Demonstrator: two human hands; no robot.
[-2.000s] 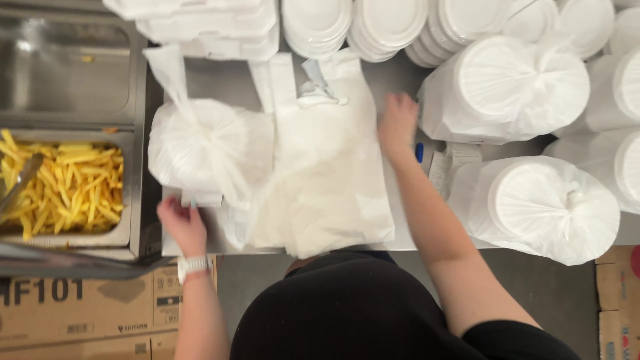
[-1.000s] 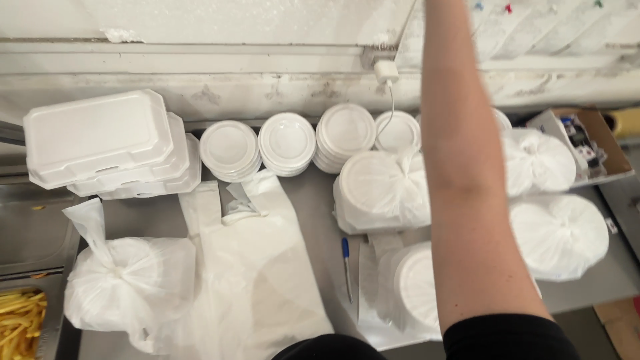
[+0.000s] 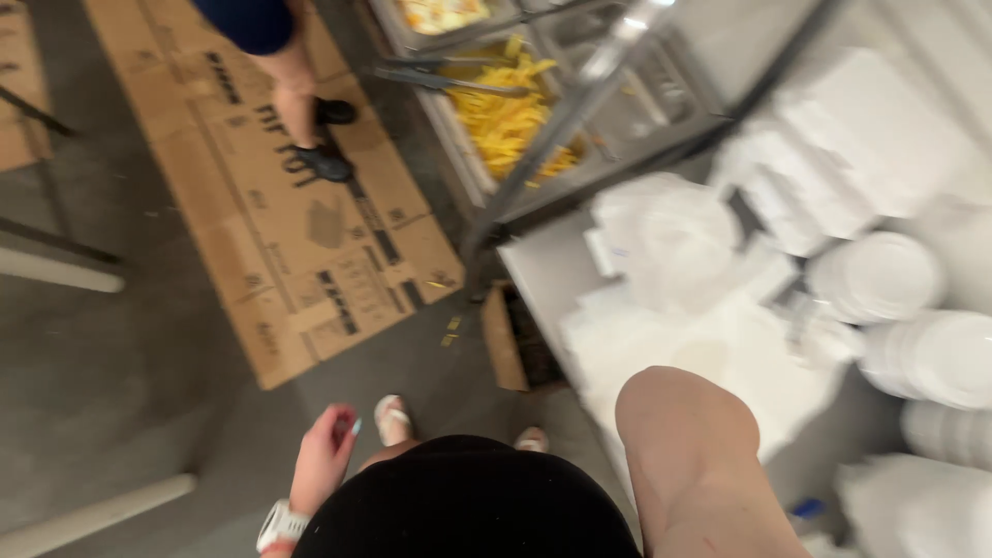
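My left hand [image 3: 327, 448] hangs low over the floor at the left of my body, a white watch [image 3: 283, 525] on its wrist. Its fingers are loosely curled with a gap to the thumb, and nothing shows in them. My bent right arm rises over the table's near edge; its hand is out of sight. Flat white plastic bags [image 3: 697, 349] lie on the metal table beyond that arm. Just past them sits a filled, tied white bag [image 3: 666, 225]. Stacks of round white lids or containers [image 3: 887, 275] and white foam clamshell boxes [image 3: 868, 132] stand to the right.
A metal pan of fries [image 3: 504, 116] with tongs [image 3: 449, 75] stands beyond a dark rail. At upper left a person's legs [image 3: 294, 108] stand on flattened cardboard [image 3: 271, 232]. An open carton [image 3: 508, 341] is under the table edge. Pale poles [image 3: 101, 515] reach in from the left.
The view has swung strongly left and down to the floor. My left hand, at the tied bag two seconds ago, is now away from the table. My right arm, stretched forward one second ago, is now bent.
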